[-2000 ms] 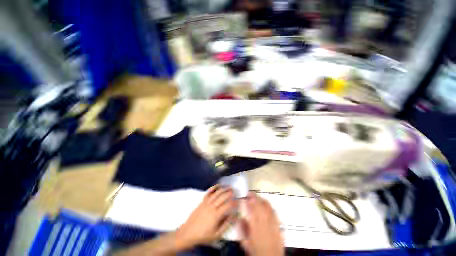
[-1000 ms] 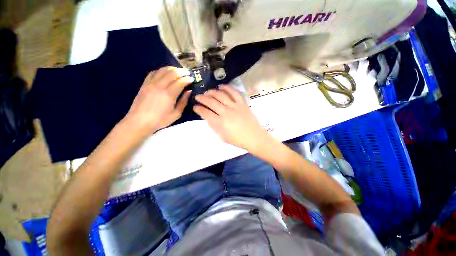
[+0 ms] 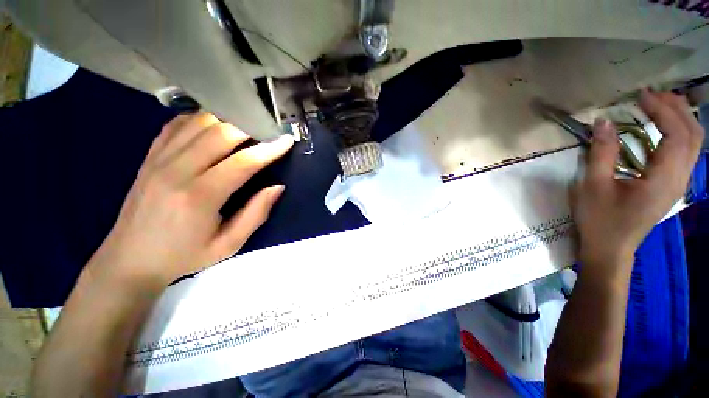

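The dark navy garment panel (image 3: 70, 171) lies flat under the presser foot (image 3: 302, 134) and spreads to the left. My left hand (image 3: 186, 194) lies flat on the panel, fingers spread, index fingertip beside the foot. My right hand (image 3: 622, 167) is at the scissors (image 3: 579, 128), thumb and fingers around the gold handles; whether it grips them is unclear. The scissors lie on the machine bed, blades pointing left. A white cloth piece (image 3: 396, 186) lies right of the foot, partly under the ridged knob (image 3: 361, 159).
The cream machine head (image 3: 466, 19) fills the top. A narrow dark cloth part (image 3: 482, 53) curves behind the foot. Printed ruler marks run along the white table edge (image 3: 350, 291). A blue basket (image 3: 657, 288) stands below right.
My right hand has left the panel near the foot and moved right to the scissors. My left hand remains on the panel. The view is closer, and more white cloth shows.
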